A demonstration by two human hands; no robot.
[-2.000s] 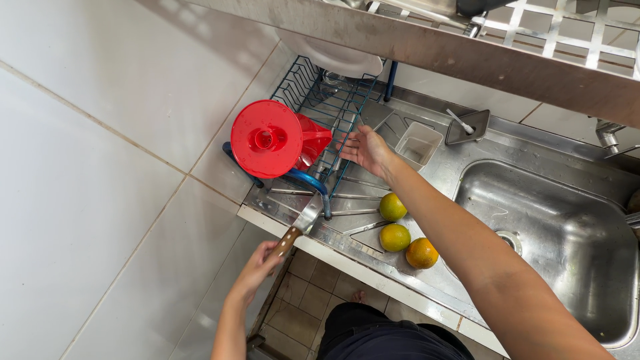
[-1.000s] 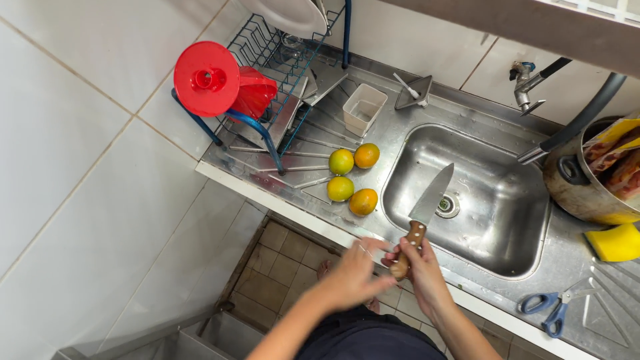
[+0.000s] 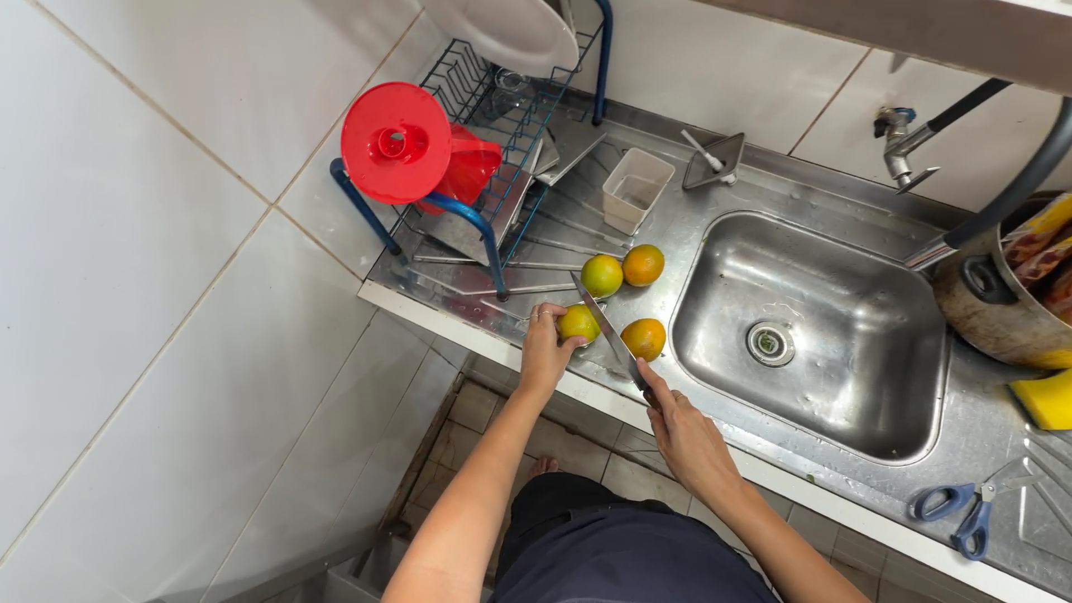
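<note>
My left hand [image 3: 548,347] grips a yellow-green citrus fruit [image 3: 579,324] on the steel draining board, fingers on its left side and thumb near its front. A kitchen knife [image 3: 615,337] with a brown handle is in my right hand [image 3: 685,431]; its blade slants up and left over the right side of that fruit. Whether the edge touches the peel I cannot tell. Another yellow-green fruit [image 3: 601,275] lies just behind the blade tip, beside an orange-coloured one [image 3: 643,265]. A second orange-coloured fruit [image 3: 643,339] rests right of the blade.
A blue dish rack [image 3: 479,219] with a red plastic funnel-like piece [image 3: 395,142] stands at the left. Behind the fruit are a pale plastic container [image 3: 637,191] and a sink strainer-like tray [image 3: 714,161]. Rightward come the sink [image 3: 811,335], a large pot [image 3: 984,314], a yellow sponge [image 3: 1044,399] and scissors [image 3: 971,507].
The knife was in my left hand two seconds ago and near both hands in front of the sink one second ago. Now my right hand has it over the fruit, and my left hand has taken hold of one.
</note>
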